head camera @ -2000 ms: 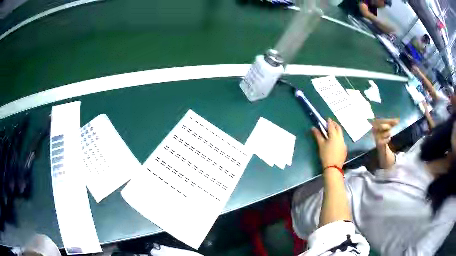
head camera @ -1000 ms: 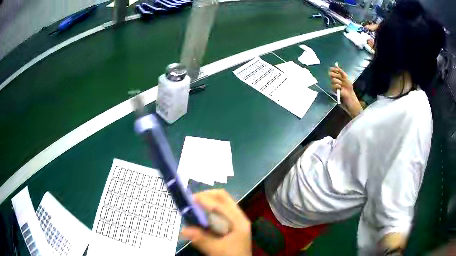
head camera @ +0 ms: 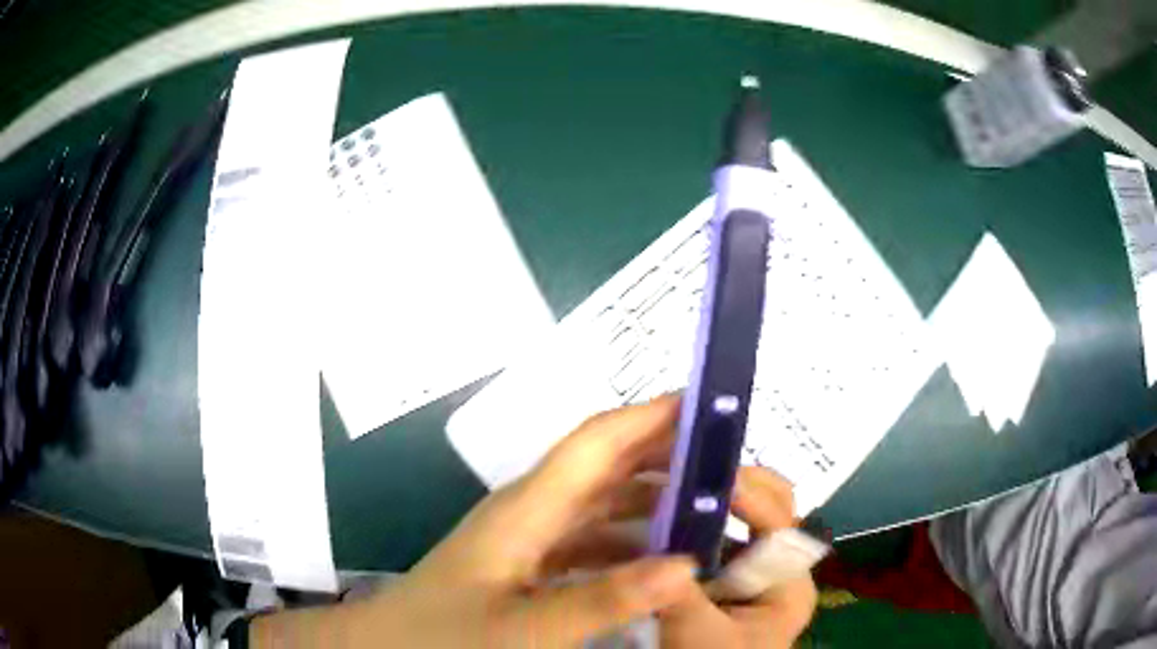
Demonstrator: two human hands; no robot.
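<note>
A purple-and-black pen tool (head camera: 738, 304) is upright in front of me, black nose up, with two small light buttons on its dark face. My left hand (head camera: 558, 520) comes from the lower left and grips its lower part. My right hand (head camera: 761, 596), cut off by the bottom edge, is around the tool's lower end; its thumb has a white cover. Behind the tool, the label sheet with outlined rectangles (head camera: 837, 292) lies on the bench. A small-symbol sticker sheet (head camera: 419, 266) and a long narrow label strip (head camera: 264, 330) lie left of it.
All-black pen tools (head camera: 95, 266) lie in a row at the far left. Small white papers (head camera: 996, 332) lie at right. A squarish white bottle (head camera: 1009, 112) stands at the upper right. A printed sheet (head camera: 1133, 209) shows at the right edge. A person's grey sleeve (head camera: 1040, 545) is at lower right.
The view has swung left and down from the seated person to the label sheets. The pen tool, earlier held in one visible hand, is now upright between both hands.
</note>
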